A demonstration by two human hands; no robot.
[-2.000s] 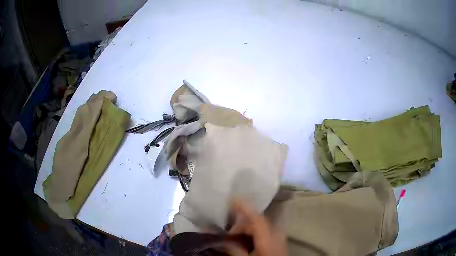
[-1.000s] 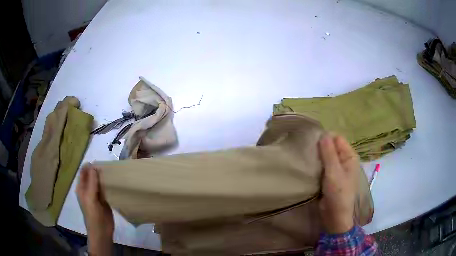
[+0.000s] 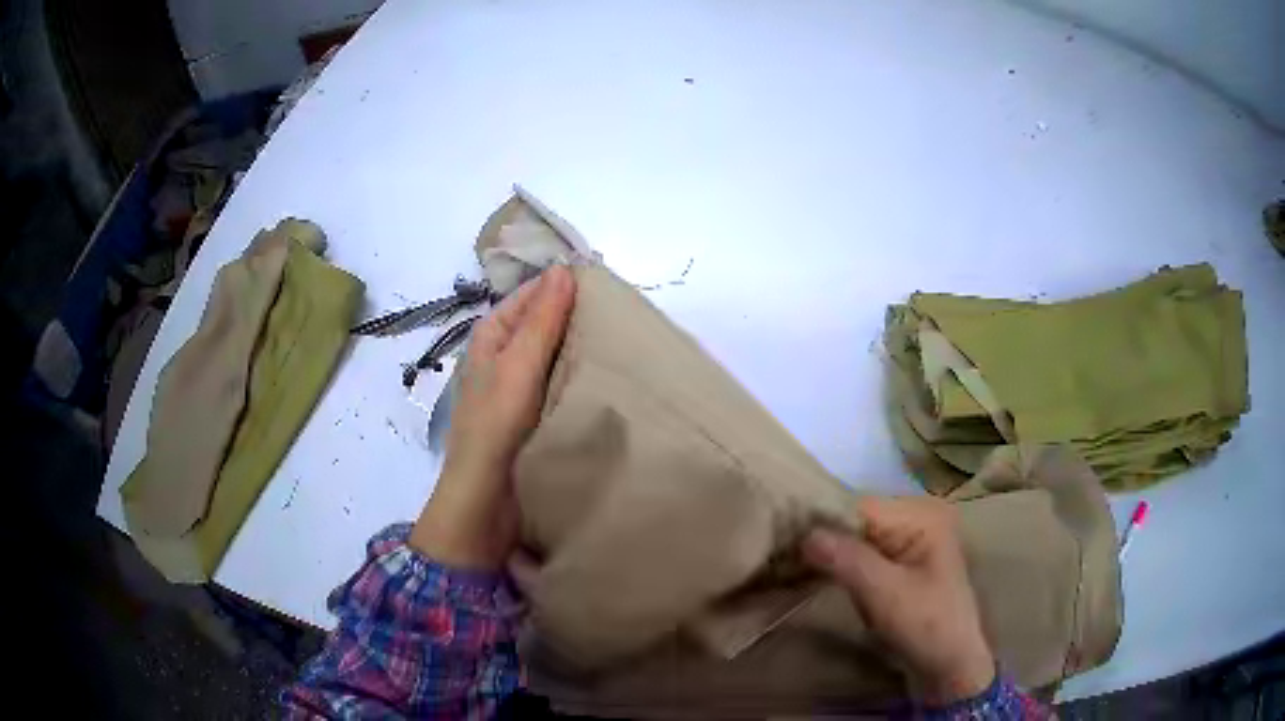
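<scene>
A tan sewn piece [image 3: 648, 465] is spread between my hands above the near table edge. My left hand [image 3: 500, 409] grips its upper left end, with the fingers partly behind the cloth. My right hand [image 3: 902, 578] pinches its right edge between thumb and fingers. A tan stack [image 3: 1029, 556] lies under and to the right of my right hand, partly hidden by it. The pale unstacked bundle [image 3: 522, 242] lies behind my left hand and is mostly covered. Black-and-white ties [image 3: 423, 313] stick out to its left.
An olive-green stack [image 3: 1099, 373] lies on the right of the white table [image 3: 789, 169]. A marker pen [image 3: 1133, 528] with a pink end is beside it. An olive-green piece [image 3: 303, 366] with a tan piece [image 3: 212, 395] over it lies at the left. Fabric [image 3: 169, 240] is beyond the left edge.
The tan piece was stretched level between my hands; now it slants down from my left hand to my right. My left hand has moved up and right, over the bundle.
</scene>
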